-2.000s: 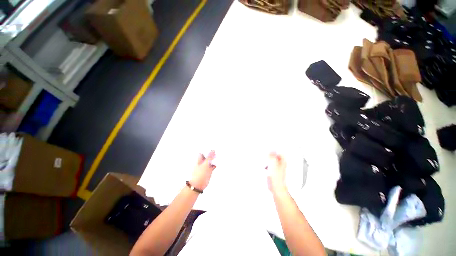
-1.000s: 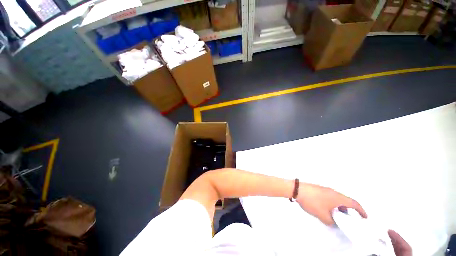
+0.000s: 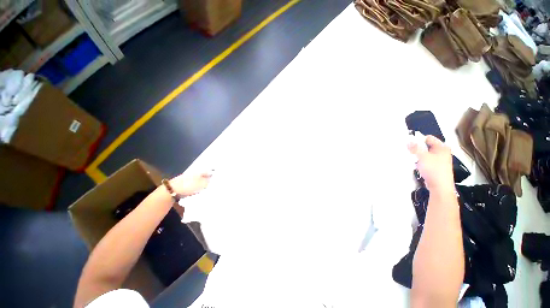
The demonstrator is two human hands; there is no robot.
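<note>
My right hand (image 3: 432, 159) is over the near edge of a small black bag (image 3: 426, 123) at the far end of the black bag pile (image 3: 488, 210); its fingers touch or overlap the bag, and whether they grip it is unclear. My left hand (image 3: 192, 183) is at the left edge of the white tabletop (image 3: 289, 138), beside the open carton, fingers pointing right. Glare hides whether it touches a white sheet. A pale grey-blue crease or loose sheet edge (image 3: 368, 230) shows left of the pile.
An open carton (image 3: 90, 207) with black items stands on the floor at left. Cartons with white material (image 3: 66, 129) stand beyond it, near shelving. Brown bag pieces (image 3: 497, 144) lie right of the bags, more (image 3: 401, 15) at the table's far end. A yellow line (image 3: 199, 75) crosses the floor.
The view has swung from the carton side back over the table. My hands, close together around a white wad one second ago, are now wide apart, the right one at a black bag.
</note>
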